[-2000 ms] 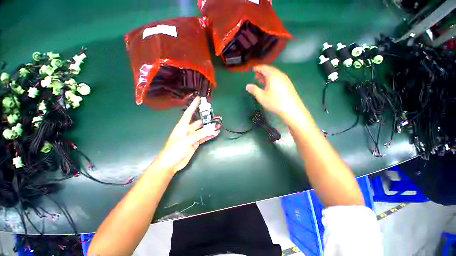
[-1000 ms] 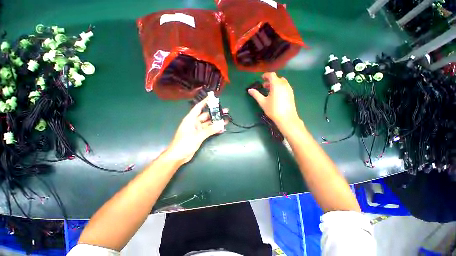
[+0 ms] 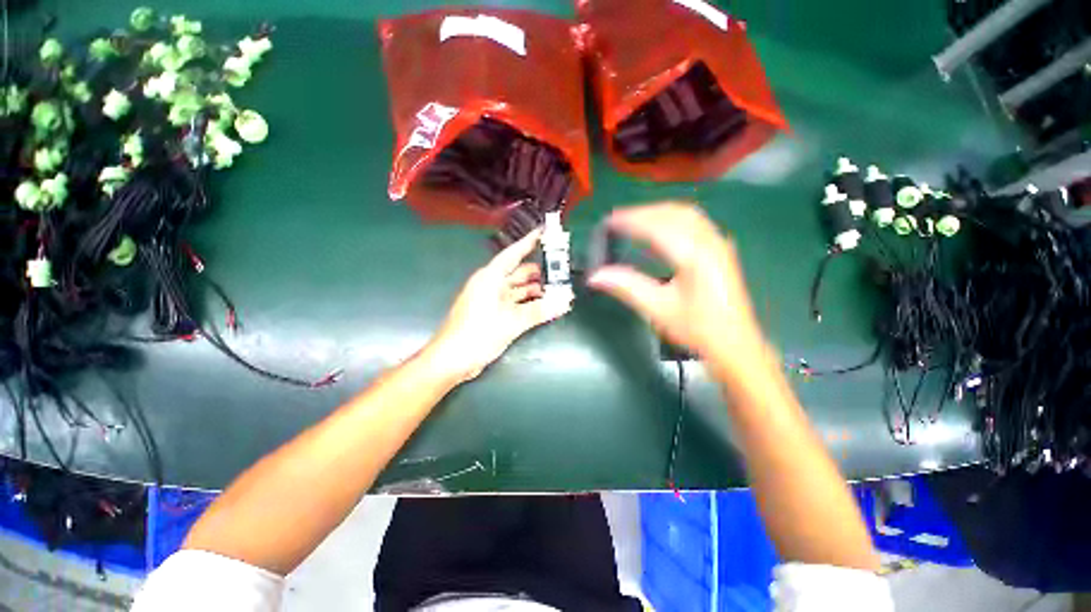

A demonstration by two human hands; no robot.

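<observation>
My left hand (image 3: 497,308) holds an open unit with a small circuit board (image 3: 556,256) and white end pieces, upright in front of the bags. My right hand (image 3: 682,273), blurred, holds a black housing shell (image 3: 599,248) between thumb and fingers, just right of the board and apart from it. The unit's black cable (image 3: 680,421) lies partly hidden under my right hand and runs down toward the bench edge. Two red bags, the left one (image 3: 479,90) and the right one (image 3: 682,48), lie open toward me with black housings inside.
Unassembled units (image 3: 180,102) with pale ends and tangled cables lie at left. Several assembled units (image 3: 842,206) lie at right beside a large bundle of black cables (image 3: 1029,323). The green bench's front edge (image 3: 479,488) is near me, with blue bins (image 3: 676,544) below it.
My right hand picked up a black housing near the right bag and brought it left beside the board. My left hand still holds the unit. The whole view has shifted.
</observation>
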